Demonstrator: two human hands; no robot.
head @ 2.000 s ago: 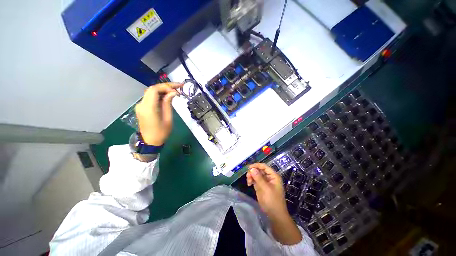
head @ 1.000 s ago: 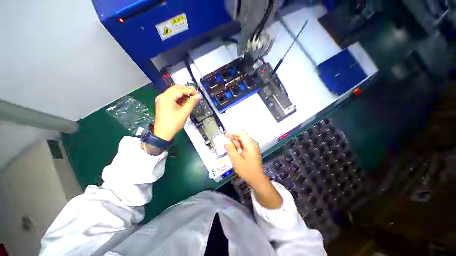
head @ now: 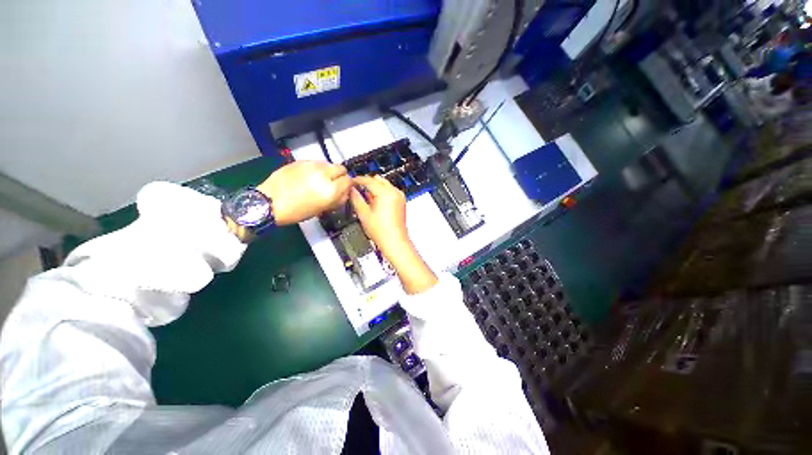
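Observation:
My left hand [head: 307,192], with a dark watch at the wrist, and my right hand [head: 385,213] meet fingertip to fingertip over the near left part of the machine bed. Their fingers are pinched; whether they hold a tiny item is too small to tell. The black loading fixture [head: 388,160] with blue showing through lies just beyond the hands, partly hidden by them. A metallic clamp station [head: 359,249] lies below the hands, and another [head: 456,200] stands right of the fixture. The grey machine head [head: 465,114] hangs behind the fixture.
The blue machine housing [head: 312,40] stands at the back. A blue pad [head: 545,172] lies at the bed's right end. Blister trays [head: 525,307] with black modules lie beside the front edge. A loose black module [head: 281,282] lies on the green mat. Film-wrapped cartons [head: 712,355] are at right.
My two hands have come together; earlier they were apart. The view has shifted, the machine head has stayed above the bed, and my right forearm now reaches further over the bed's front edge.

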